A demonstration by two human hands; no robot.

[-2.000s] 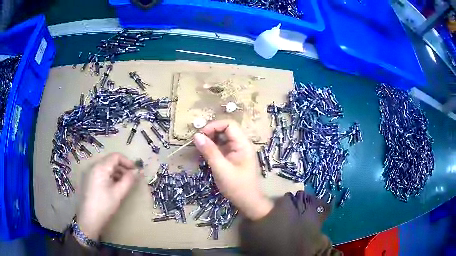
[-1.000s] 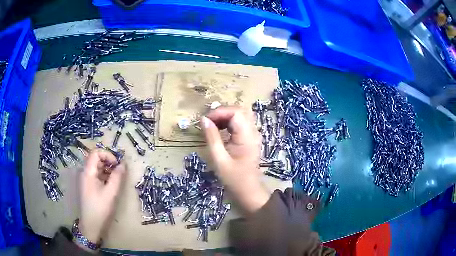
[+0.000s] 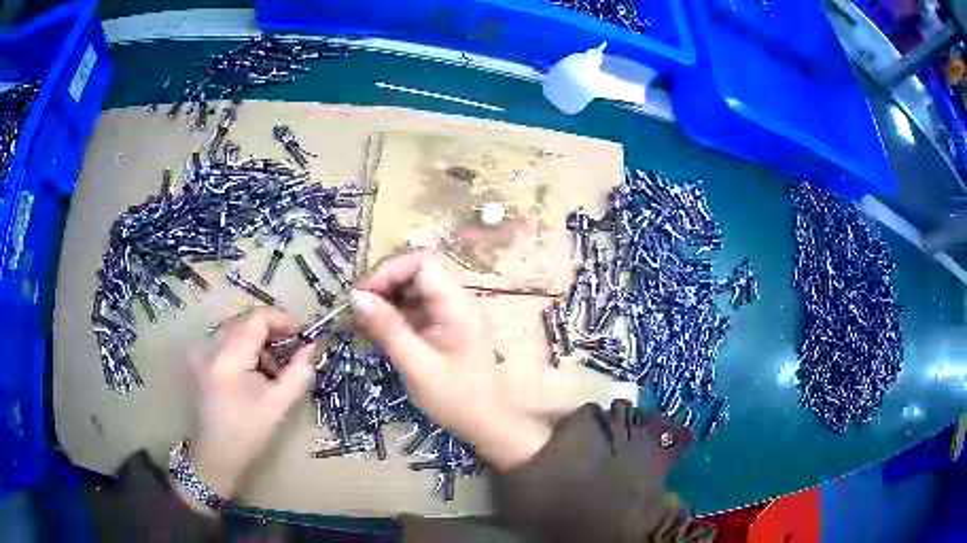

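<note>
My left hand [image 3: 249, 371] is closed on a small dark metal part [image 3: 292, 342] left of the middle heap. My right hand [image 3: 429, 339] pinches a thin stick [image 3: 337, 313], whose tip meets or nearly meets the part. Whether they touch is hard to tell. The stained tan pad [image 3: 424, 191] lies above my right hand, with whitish blobs [image 3: 493, 213] on it. The left heap of parts [image 3: 201, 217] and the middle heap [image 3: 361, 398] lie on the cardboard sheet [image 3: 159, 424]. My right hand and sleeve cover some of the middle heap.
The right heap [image 3: 673, 286] crosses the cardboard's right edge. A far-right heap [image 3: 848, 308] lies on the green surface. A white squeeze bottle [image 3: 573, 82] and a pale rod [image 3: 440, 97] lie behind the pad. Blue bins [image 3: 785, 95] stand at the back and left. Something red shows below.
My right hand has moved left and down from the pad to my left hand. My left hand has moved right with a part in it. The view has shifted slightly.
</note>
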